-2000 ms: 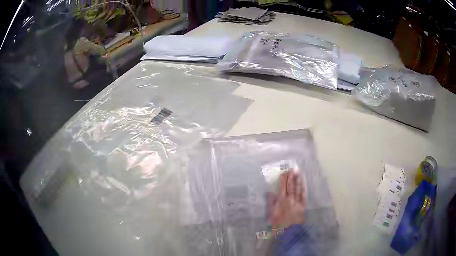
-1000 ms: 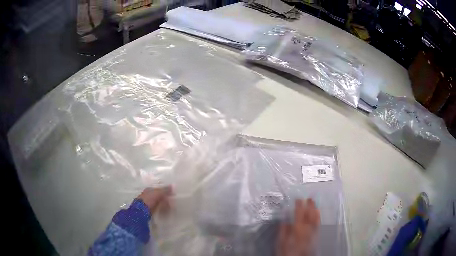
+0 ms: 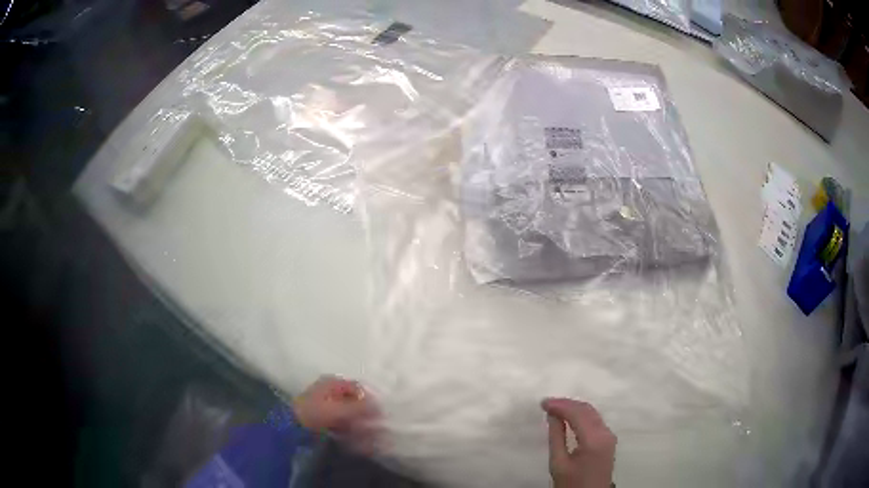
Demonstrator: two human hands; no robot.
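Observation:
The grey packed item [image 3: 596, 229] lies flat right of centre, inside a clear poly bag [image 3: 534, 334]. A white barcode label [image 3: 635, 96] shows near its far right corner. The bag's loose film spreads from the item towards me. My left hand [image 3: 338, 410], blurred, is by the film's near left side at the table edge. My right hand [image 3: 583, 443] is over the near film, thumb and forefinger curled towards each other. Whether either hand pinches the film is not clear.
Shiny empty poly bags [image 3: 314, 105] lie at the far left. A barcode label strip [image 3: 781, 212] and a blue tape dispenser [image 3: 819, 257] are at the right. A filled bag [image 3: 781, 71] lies at the far right. The table edge [image 3: 191, 319] curves along the left.
The packed item now shows higher in the view, with loose film spread on its near side. Both hands have come off the item area to the near edge. The view has tilted downwards.

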